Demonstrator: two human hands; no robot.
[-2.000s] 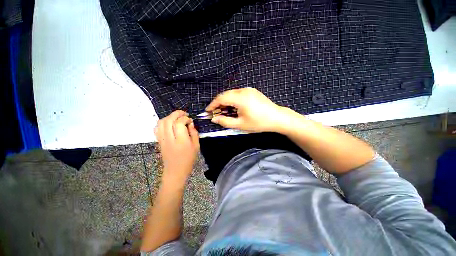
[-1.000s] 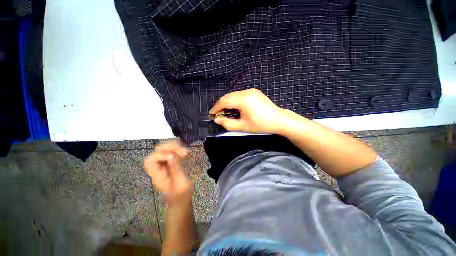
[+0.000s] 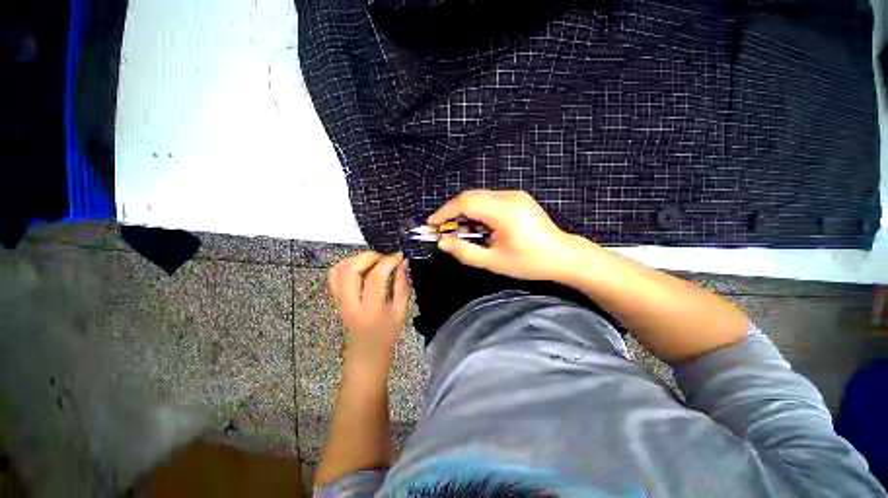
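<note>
A dark garment with a thin white grid check (image 3: pixel 584 117) lies in front of me, with dark round buttons (image 3: pixel 669 218) along its near edge. My right hand (image 3: pixel 506 233) holds thread snips (image 3: pixel 462 231), their silvery blades pointing left over the garment's near left corner. My left hand (image 3: pixel 370 292) is at that corner, just left of the blade tips, with its fingers bent together. Whether its fingertips pinch cloth or a thread is too small to tell.
The white table top (image 3: pixel 224 117) shows left of the garment and along its near edge. Dark cloth with a blue edge (image 3: pixel 86 126) is at the far left. A dark cloth corner (image 3: pixel 164 247) hangs below the table edge. A blue object (image 3: pixel 865 418) stands at the lower right.
My left hand, blurred and away from the cloth a second ago, is back at the garment's corner. The snips' blades show again. Garment and table sit further right in view.
</note>
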